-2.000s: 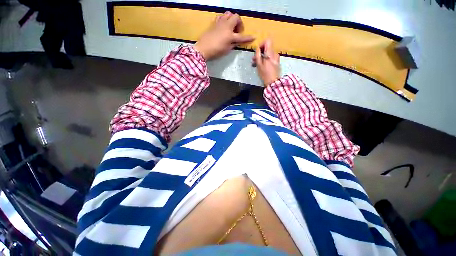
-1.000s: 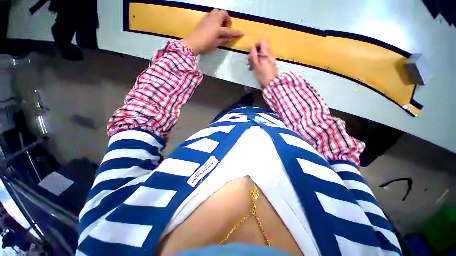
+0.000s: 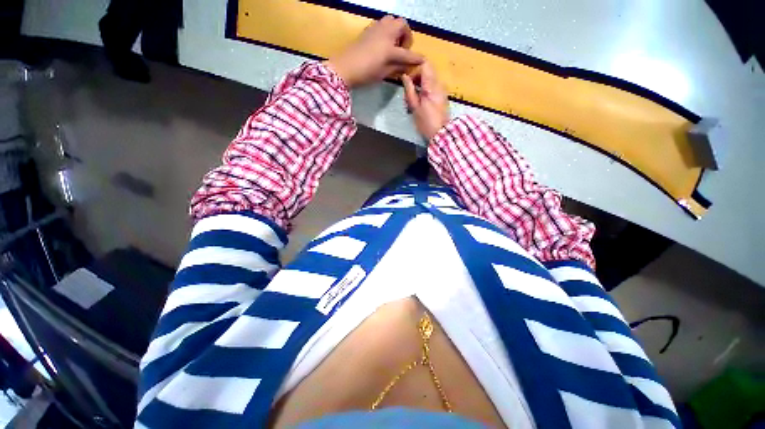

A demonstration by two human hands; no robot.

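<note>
A long yellow pattern template (image 3: 520, 90) lies on a slightly larger black cut piece (image 3: 231, 18), which shows as a dark border. My left hand (image 3: 376, 55) rests on the template left of its middle, thumb and fingers apart, gripping nothing. My right hand (image 3: 428, 99) is at the near edge of the template, close against my left thumb. Its fingers are pinched on a thin marking pen, mostly hidden by them. A small grey block weight (image 3: 706, 142) sits on the wide right end of the template.
The pale table (image 3: 587, 174) runs across the top. Black cloth (image 3: 159, 38) hangs over its edge at the left, and more dark cloth (image 3: 742, 25) lies at the top right. Grey floor, a black strap (image 3: 671, 327) and a green object (image 3: 725, 398) show below.
The table and template have shifted right and down in view. My right hand has moved left along the near edge, closer to my left hand, which stays on the template.
</note>
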